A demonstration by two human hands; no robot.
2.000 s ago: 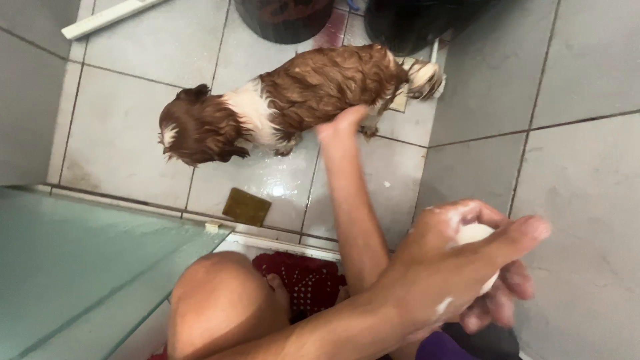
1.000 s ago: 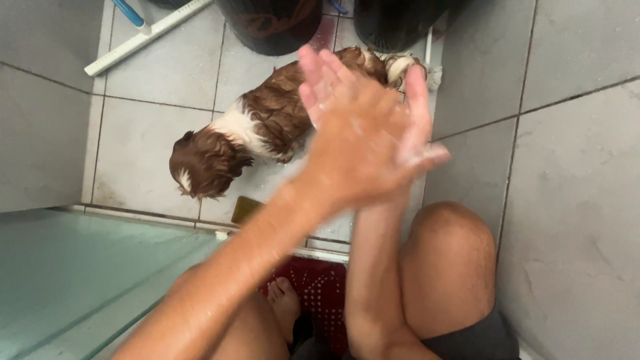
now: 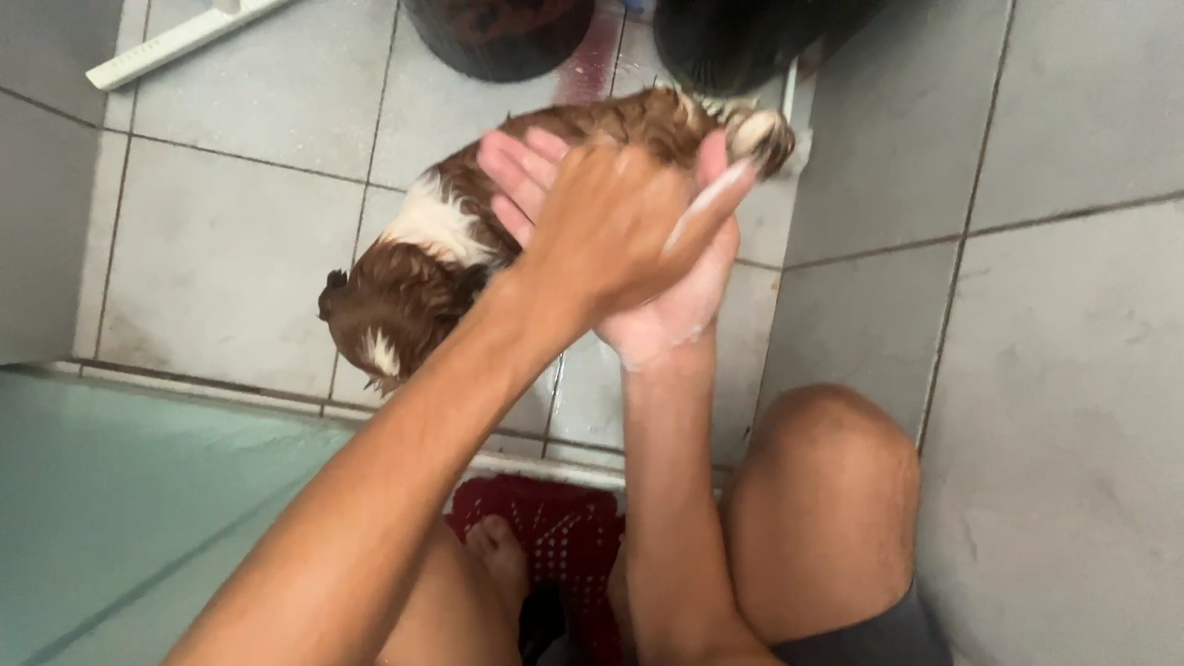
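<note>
My left hand (image 3: 615,222) lies palm down across the palm of my right hand (image 3: 661,314); its own fingers are mostly hidden. My right hand faces up, its fingers pointing up and left and spread apart. White lather shows on the left thumb and near the right wrist. Whether something sits between the palms cannot be seen. Beneath and beyond my hands a wet brown-and-white dog (image 3: 439,222) stands on the tiled floor (image 3: 231,250), its head down at the left and its tail end near the right wall. My hands cover part of its body.
Two dark containers, one at the top middle (image 3: 504,42) and one further right (image 3: 731,46), stand behind the dog. A white squeegee (image 3: 185,42) lies upper left. Glass panel (image 3: 139,499) at lower left, tiled wall (image 3: 1064,324) at right. My feet are on a red mat (image 3: 555,532).
Two seconds ago my right hand touched the dog's side, while my left held a white object. Both hands have since come together over the dog. The white object is no longer seen.
</note>
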